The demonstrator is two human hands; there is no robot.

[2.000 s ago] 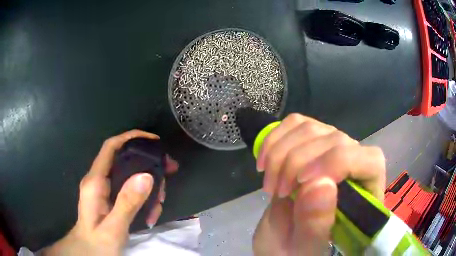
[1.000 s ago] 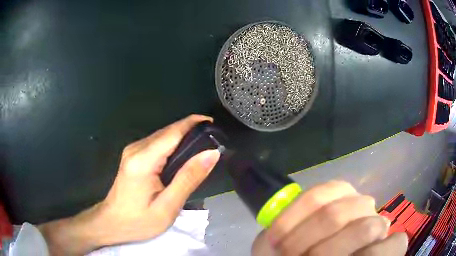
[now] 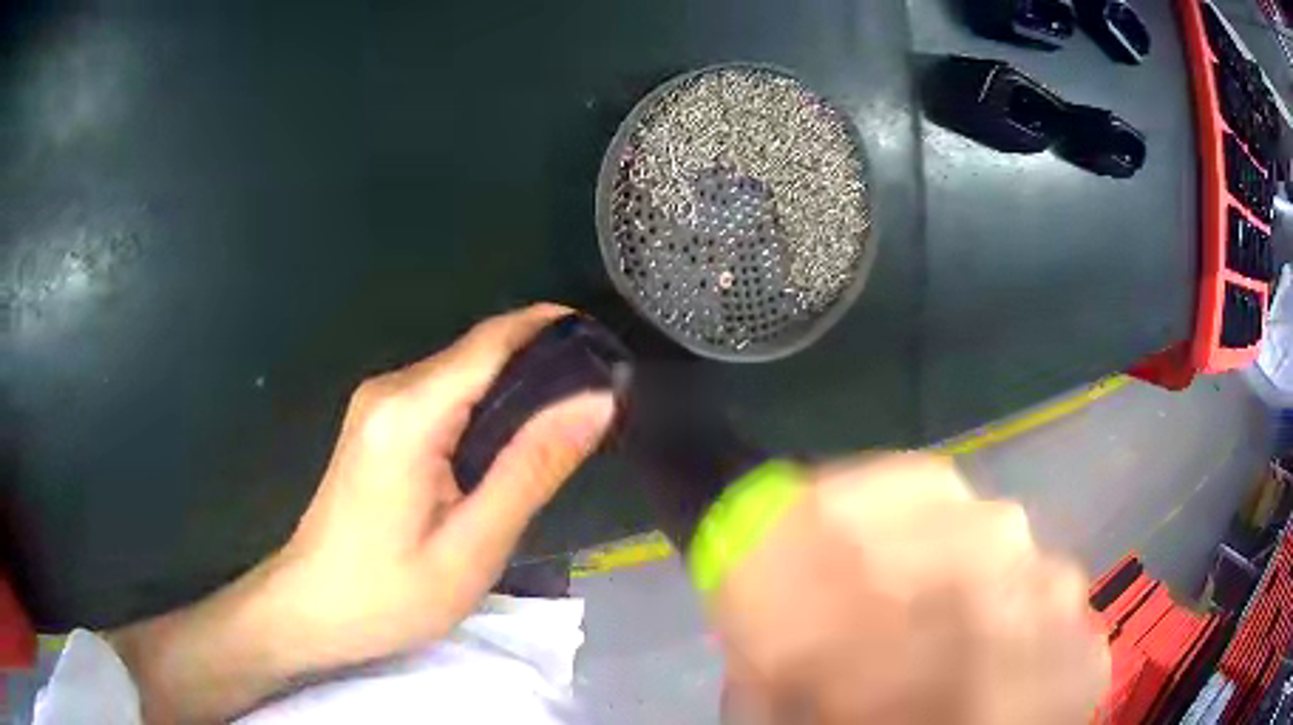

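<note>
My left hand (image 3: 426, 496) is shut on a black plastic housing (image 3: 532, 397), thumb on its near side, below left of the screw tray. My right hand (image 3: 908, 595) is blurred and shut on the electric screwdriver (image 3: 745, 517), with its lime-green ring in front of my fingers. The dark nose of the screwdriver points up and left at the housing's right end; blur hides whether its tip touches. The round grey screw tray (image 3: 667, 283) holds heaped silver screws at its top and right, with bare holes at lower left.
Black waiting housings (image 3: 993, 106) stand on the dark bench mat (image 3: 284, 184) at upper right. A red-orange parts tray (image 3: 1208, 283) with black parts is at the far right. Red-orange trays (image 3: 1156, 623) are stacked off the bench at lower right, beside grey floor with yellow lines.
My left hand has moved right and up with the housing. The screwdriver has left the screw tray and come to the housing; since the last earlier frame my right hand has shifted slightly up and left.
</note>
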